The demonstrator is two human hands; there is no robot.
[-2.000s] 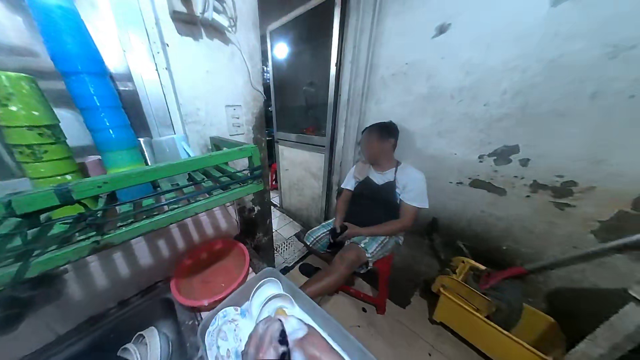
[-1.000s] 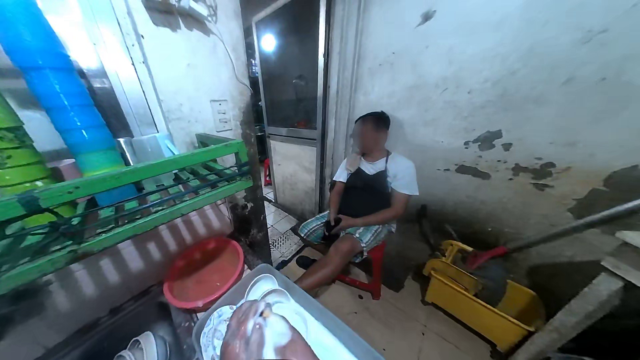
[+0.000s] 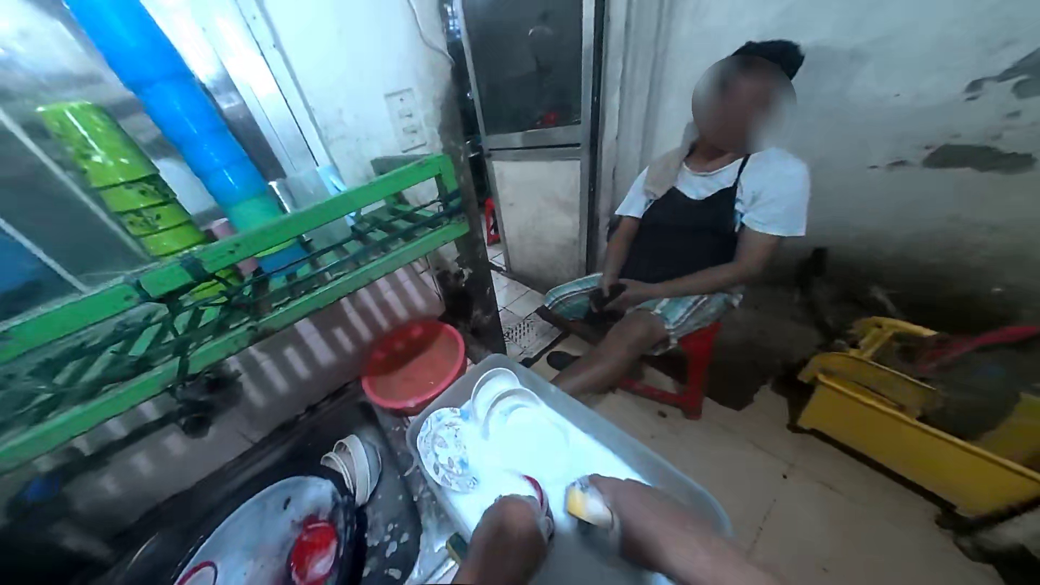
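My left hand [image 3: 510,532] is low over a translucent plastic tub [image 3: 634,431], closed on a small red-rimmed dish [image 3: 535,490] that it largely hides. Just right of it, my right hand [image 3: 626,512] grips a yellow and white sponge [image 3: 588,504]. White foamy water fills the tub. White bowls [image 3: 494,388] and a patterned plate [image 3: 448,449] lie at its far left end, with a round white plate [image 3: 528,443] beside them.
A red basin [image 3: 414,366] adjoins the tub. At lower left are a large soapy basin [image 3: 260,536] with a red item and stacked bowls [image 3: 357,467]. A green rack [image 3: 309,219] holds stacked cups. A seated person [image 3: 691,219] faces the tub's far side; a yellow mop bucket [image 3: 910,431] stands right.
Close together over the tub one second ago, my hands are now apart, and the sponge and red-rimmed dish show. The view has moved nearer to the seated person.
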